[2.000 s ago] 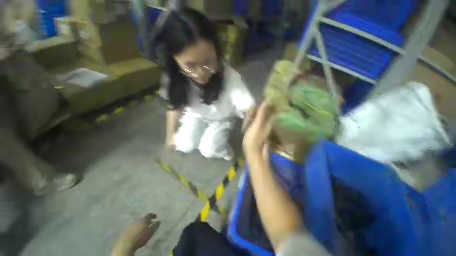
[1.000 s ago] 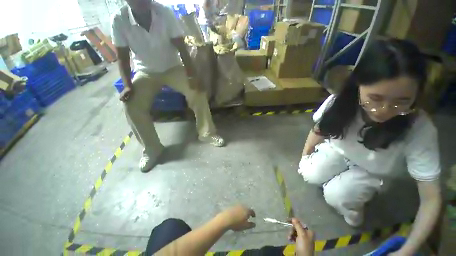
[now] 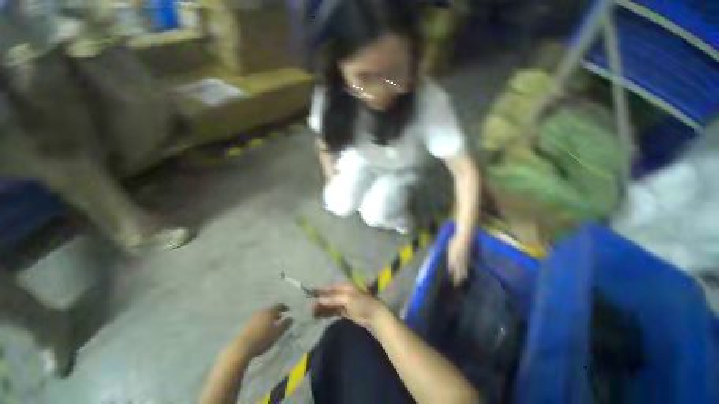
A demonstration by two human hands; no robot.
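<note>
My right hand (image 3: 347, 304) is at the lower middle, shut on a thin, pale stick-like pen (image 3: 295, 283) that points up and left from the fingers. My left hand (image 3: 266, 326) is just to the left, with its fingers loosely bent and nothing visible in it; it is blurred. A blue crate (image 3: 426, 276) stands to the right of my right hand, with dark contents and clear plastic in it. A second blue crate (image 3: 658, 304) beside it also holds something dark. The hands touch neither crate.
A person (image 3: 382, 134) crouches ahead, one arm reaching into the nearer crate. Another person's legs (image 3: 102, 189) are at left. Yellow-black tape (image 3: 394, 267) crosses the floor. A green sack (image 3: 579, 162), white sack (image 3: 674, 201) and metal rack (image 3: 619, 102) are at right; cartons (image 3: 264, 99) lie behind.
The view has swung right, bringing the crates back into sight. The pen stays in my right hand. Two seconds ago my right arm reached up over the crate; now it is low near my left hand.
</note>
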